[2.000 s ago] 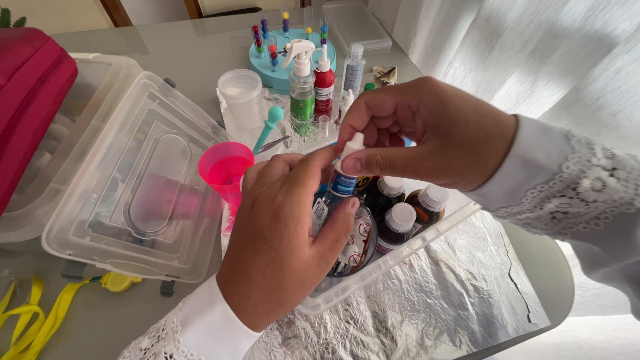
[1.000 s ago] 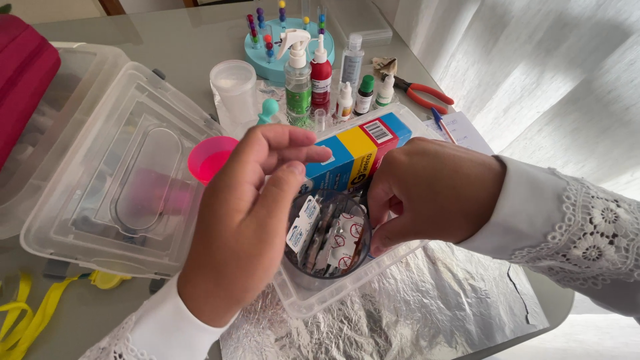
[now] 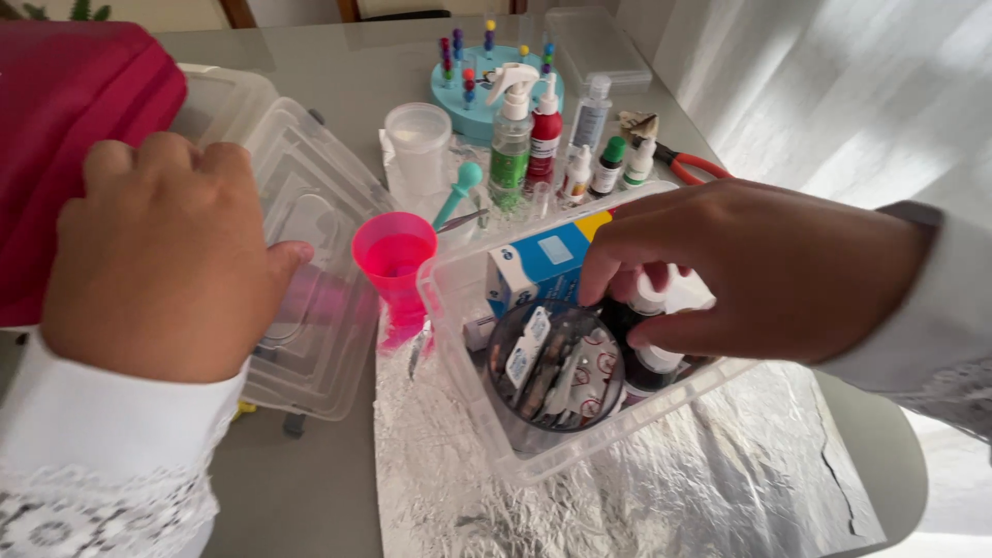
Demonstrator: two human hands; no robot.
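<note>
My right hand [image 3: 744,271] reaches into a clear plastic bin [image 3: 535,469], its thumb and fingers around the white cap [image 3: 649,294] of a dark bottle; whether they grip it is not clear. Beside them in the bin are a second dark bottle with a white cap [image 3: 659,358], a blue and yellow carton [image 3: 535,260] and a round dark-tinted container [image 3: 496,372] of small packets. Over at the left, my left hand [image 3: 159,256] is held palm down with nothing visible in it, above a clear plastic lid [image 3: 325,232] and next to a red fabric case [image 3: 70,139].
Aluminium foil [image 3: 666,480] lies under the bin. Behind it stand a green spray bottle [image 3: 510,155], a red bottle [image 3: 545,136], small dropper bottles [image 3: 608,167] and a turquoise bead stand [image 3: 457,105]. A pink cup [image 3: 395,248] is left of the bin, and red-handled pliers [image 3: 697,167] lie at the right.
My left hand has moved left, away from the bin. The small white-capped bottle held two seconds ago is out of my hands. The carton and round container show more fully than two seconds ago.
</note>
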